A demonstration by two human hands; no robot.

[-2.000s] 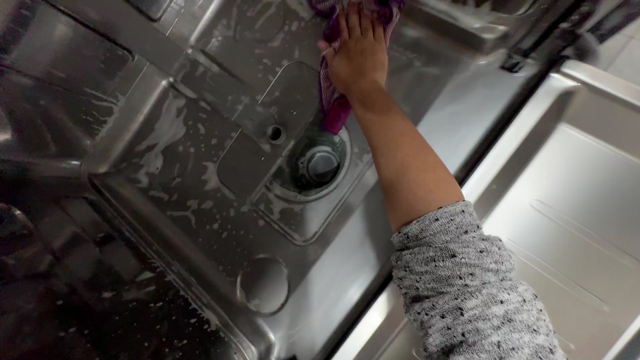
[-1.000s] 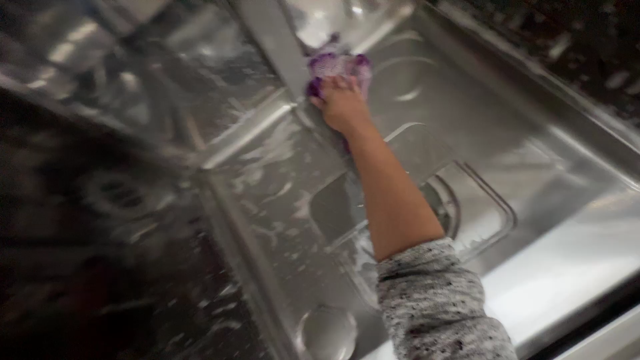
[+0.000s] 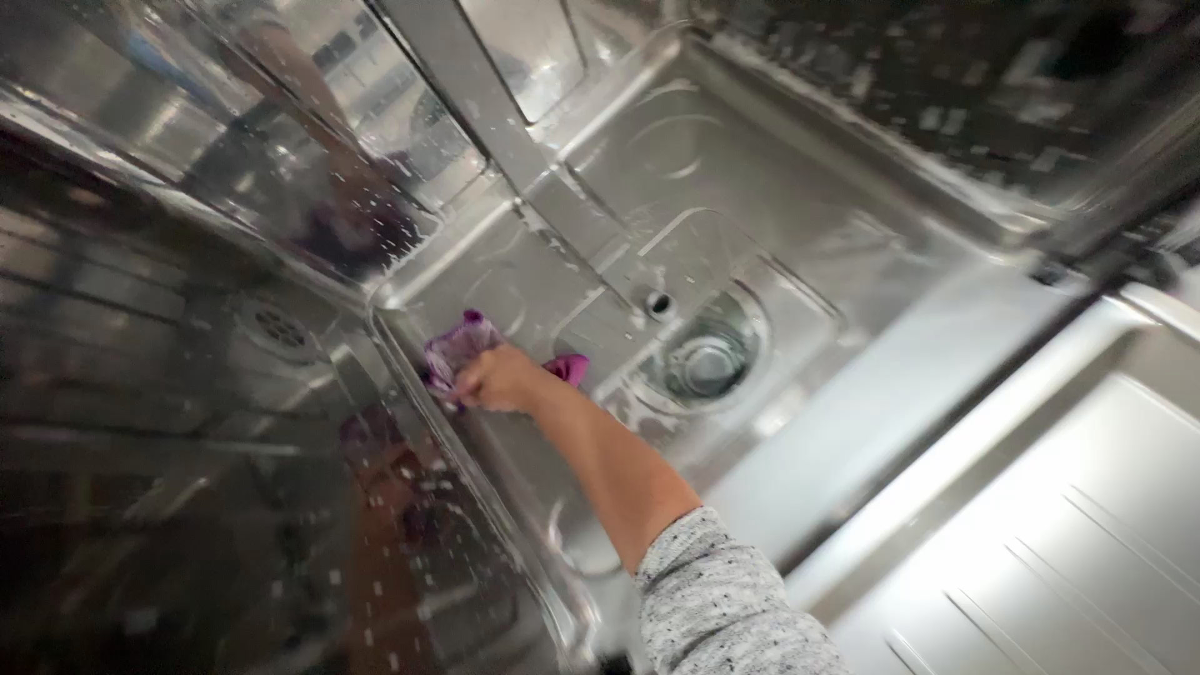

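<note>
My right hand (image 3: 497, 378) is closed on a purple and white cloth (image 3: 459, 349), pressed to the floor of a stainless-steel dishwasher tub (image 3: 525, 450) beside its left wall. A magenta end of the cloth (image 3: 566, 367) sticks out on the other side of my wrist. To the right of the hand lies the round filter well (image 3: 705, 364), with a small round port (image 3: 659, 303) next to it. Suds and drops mark the tub floor and walls. My left hand is out of view.
The opened dishwasher door (image 3: 1050, 544) spans the lower right. A round vent grille (image 3: 279, 325) is set in the left wall. A raised metal channel (image 3: 469, 103) runs down the back wall onto the floor. The shiny walls reflect my arm.
My right hand has moved with the cloth from the back of the tub floor to the edge by the left wall. The view has shifted and turned a lot.
</note>
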